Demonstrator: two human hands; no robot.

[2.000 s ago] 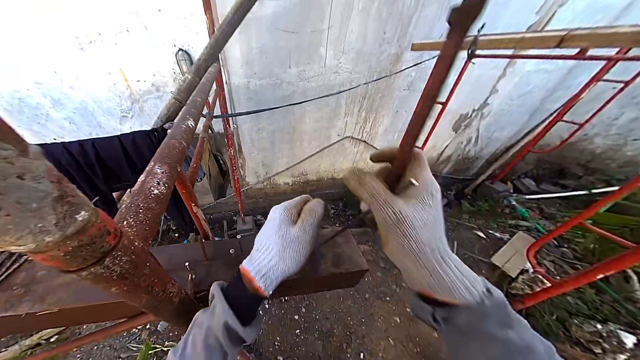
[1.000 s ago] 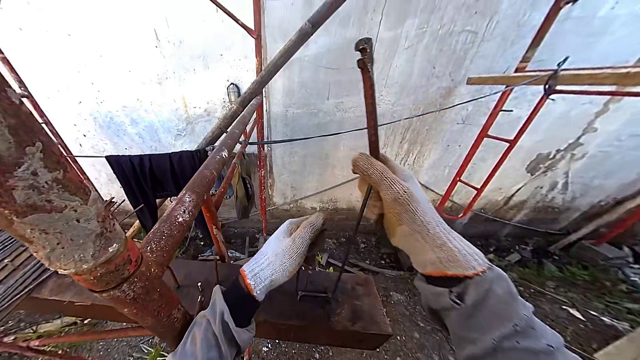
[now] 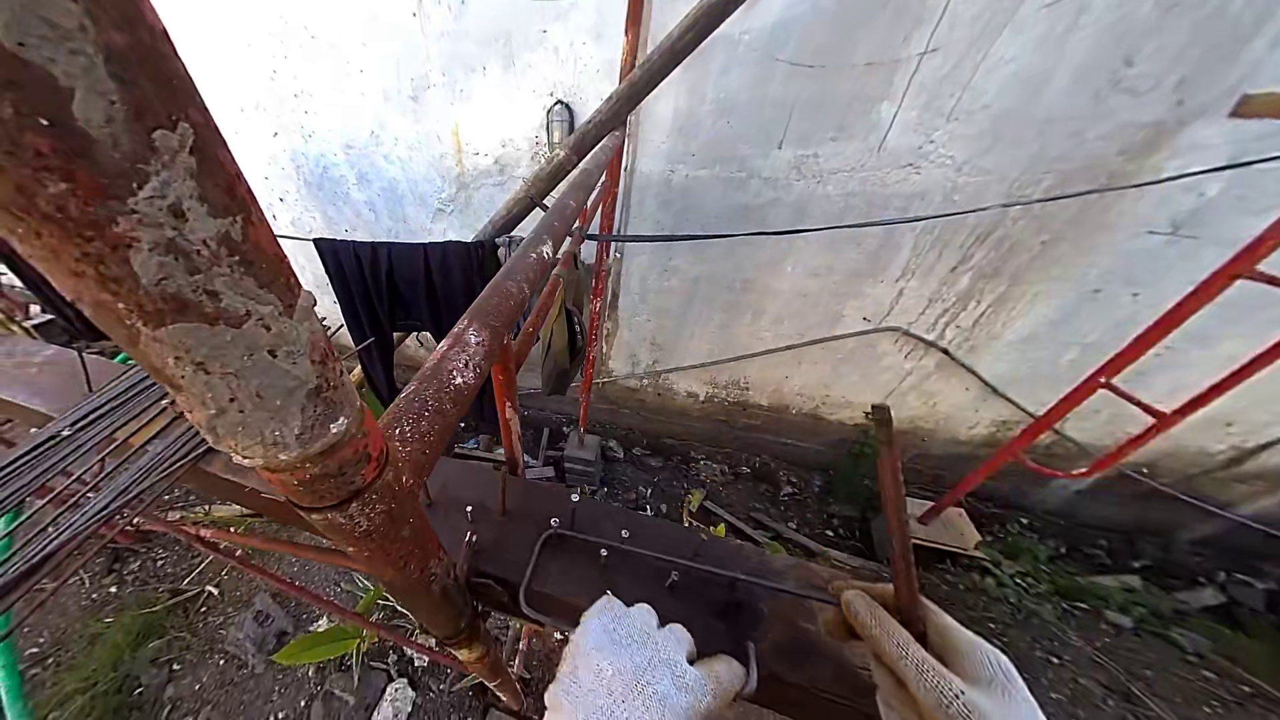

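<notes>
A thin steel rod, bent to a rounded corner at its left, lies over a dark brown beam with several nails or pins standing up from it. My left hand, in a white knit glove, is closed around the rod's lower left part; a short hooked end shows beside the thumb. In my gloved right hand is an upright rusty steel bar. The rod's far end reaches the fingers of that hand; whether they grip it cannot be seen. The bar's lower end is hidden.
A rusty, mortar-crusted pipe and a diagonal pipe rise at left, beside a bundle of thin rods. Dark cloth hangs on a cable before the white wall. A red scaffold frame stands right.
The right hand and the bar have come down to the beam from their raised position. The bent rod now lies across the beam. The view has swung considerably.
</notes>
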